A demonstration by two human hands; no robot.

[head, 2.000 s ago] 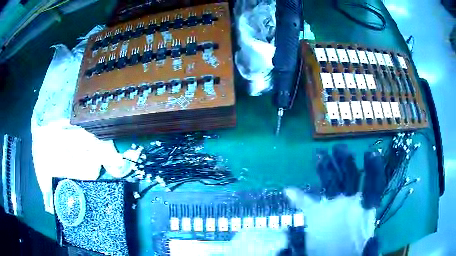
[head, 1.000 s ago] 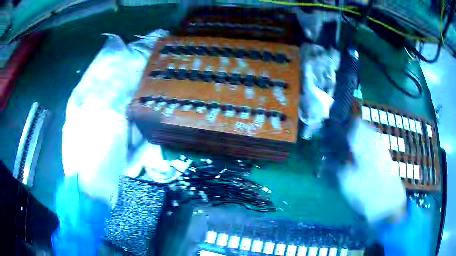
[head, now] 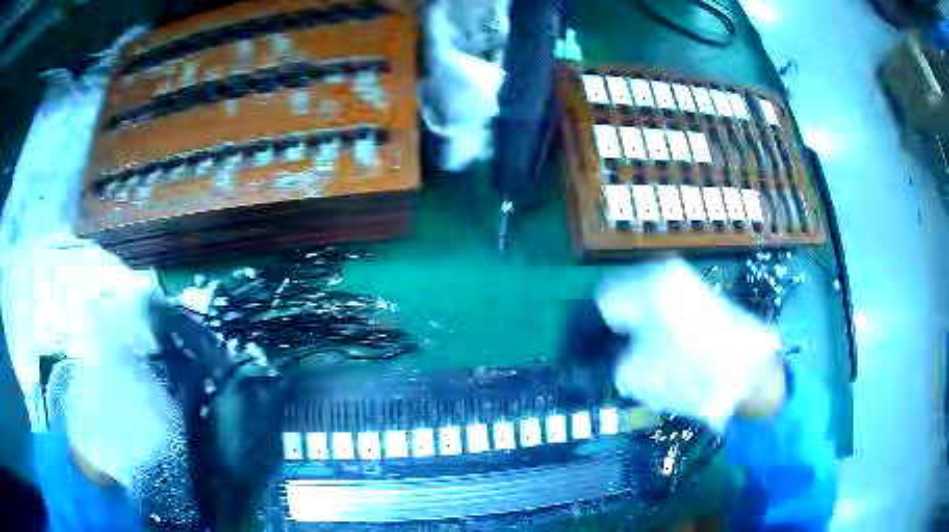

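Observation:
The jig [head: 447, 390] at the near edge holds a row of white pads [head: 421, 443] with thin dark legs behind them. A ribbed silvery heat sink [head: 416, 497] lies in front of the row. My left hand [head: 125, 400], in a white glove with dark fingertips, is blurred over the speckled screw tray [head: 161, 499], its fingers reaching towards the jig's left end. My right hand [head: 682, 343], gloved, is above the jig's right end, dark fingertips pointing left. Whether either hand holds something small cannot be seen.
A brown board stack [head: 260, 208] with black parts stands back left. A board with white pads [head: 682, 156] lies back right. The electric screwdriver [head: 528, 104] and crumpled plastic [head: 463, 94] are between them. Black lead wires [head: 312, 312] lie behind the jig.
My right hand has moved off the screwdriver, down to the jig's right end. My left hand has come down from the plastic at left to the screw tray. The camera view has shifted.

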